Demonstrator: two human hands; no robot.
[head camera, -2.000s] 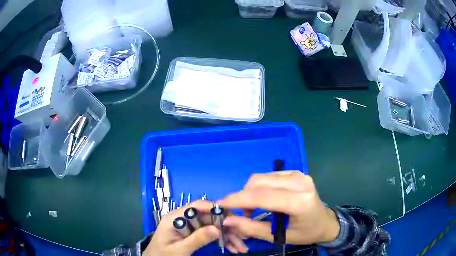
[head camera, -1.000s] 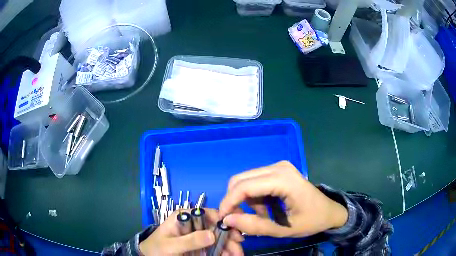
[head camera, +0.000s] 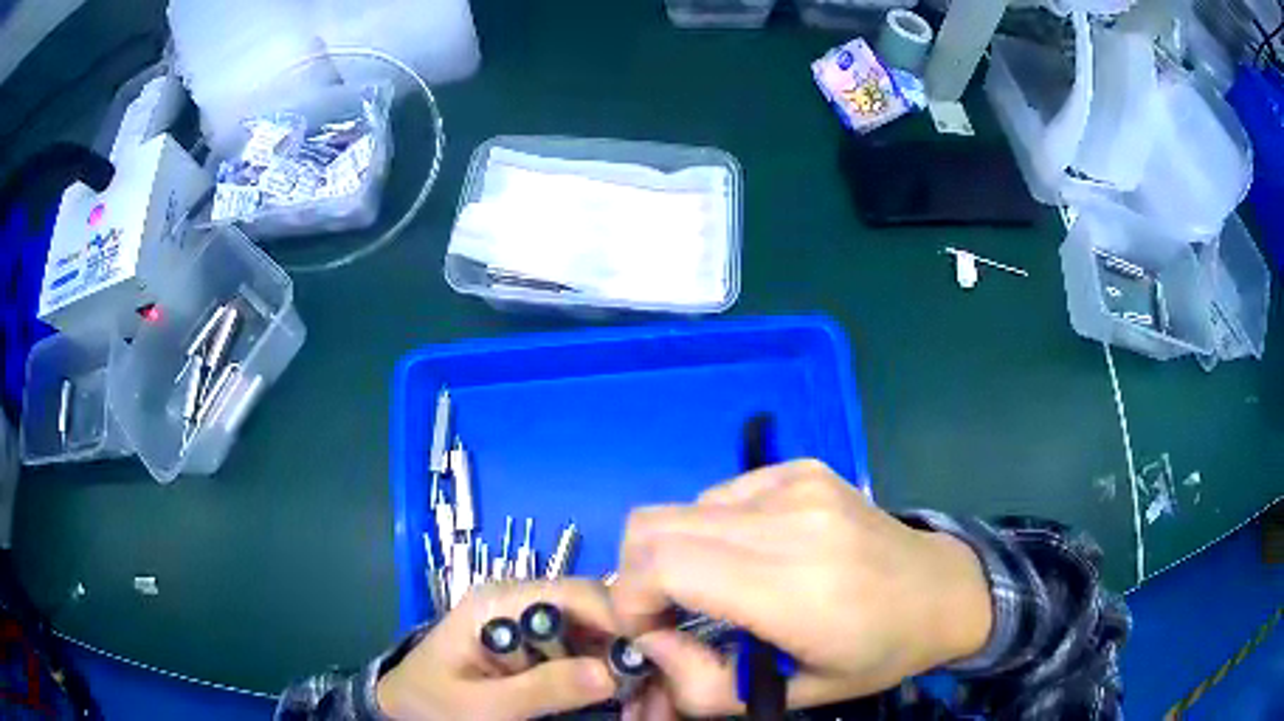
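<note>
My left hand (head camera: 486, 676) is at the bottom, closed around several silver metal cylinder parts (head camera: 542, 624), their round dark-ringed ends up. One cylinder (head camera: 628, 656) stands apart at its fingertips, and my right fingertips touch it. My right hand (head camera: 803, 585) also holds a slim dark and blue marker pen (head camera: 760, 662), which passes behind its fingers. More silver parts (head camera: 462, 493) lie along the left side of the blue tray (head camera: 634, 342) under my hands. The lower part of the tray is hidden by my hands.
A clear packing box with a white liner (head camera: 606, 233) stands beyond the tray. At left are clear bins (head camera: 261, 303), a white carton (head camera: 106, 247) and a bin of small packets (head camera: 303, 169). At right are a black flat pouch (head camera: 936, 183), a tape roll (head camera: 904, 38) and a clear bin (head camera: 1134, 303).
The cylinder at my left fingertips is lower and more upright than before. My right hand has moved in over it and the pen has turned with the hand. The view has shifted slightly.
</note>
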